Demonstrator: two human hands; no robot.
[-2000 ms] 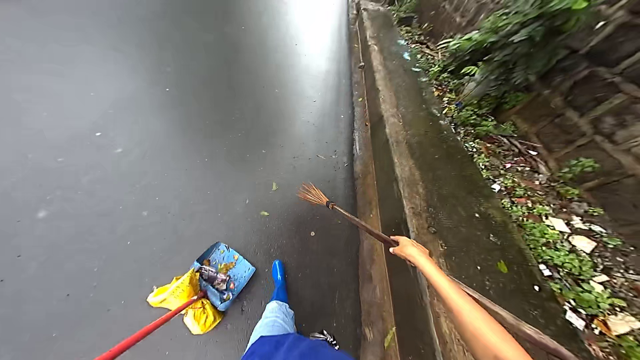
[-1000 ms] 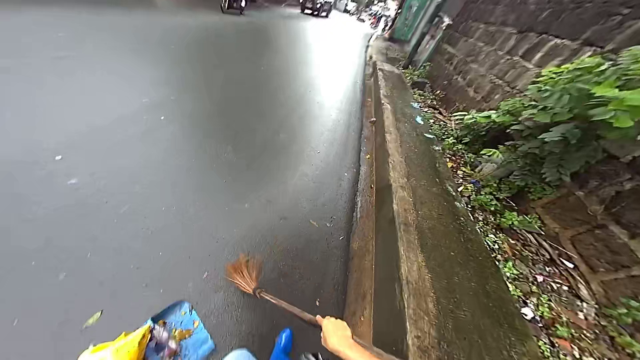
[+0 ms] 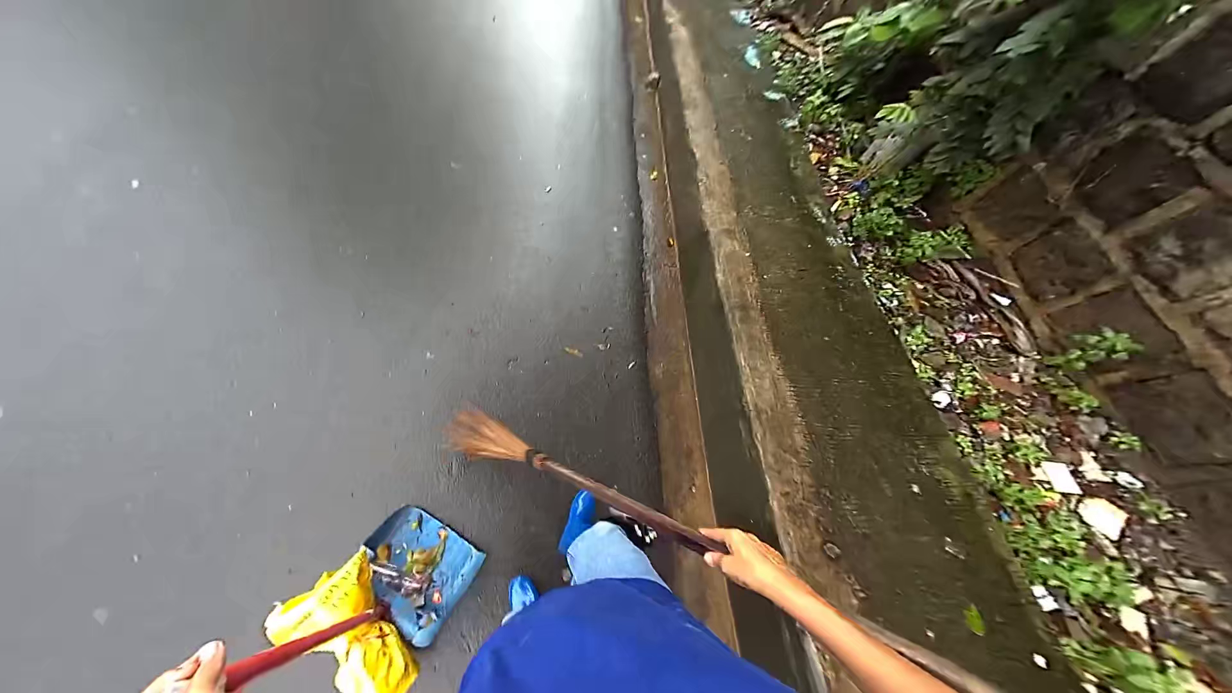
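My right hand [image 3: 746, 560] is closed around the long wooden handle of a stick broom [image 3: 488, 438], whose bristles point left over the wet road. At the bottom left edge my left hand [image 3: 197, 671] grips the red handle [image 3: 289, 650] of a blue dustpan [image 3: 443, 577]. Leaves and crumpled litter [image 3: 409, 577] lie in the pan. A yellow plastic bag [image 3: 332, 606] is bunched about the pan's back, where the handle meets it. The broom's bristles are up and to the right of the pan, apart from it.
Wet asphalt [image 3: 289, 289] spreads ahead and left. A raised concrete kerb [image 3: 674, 385] and a mossy ledge [image 3: 847, 385] run along the right. Beyond are weeds and scattered litter [image 3: 1102, 518] beside a stone wall [image 3: 1136, 250]. My blue shoes [image 3: 577, 520] stand near the kerb.
The view has tilted down again, and the red handle with my left hand now shows at the bottom left. The broom stays in my right hand throughout.
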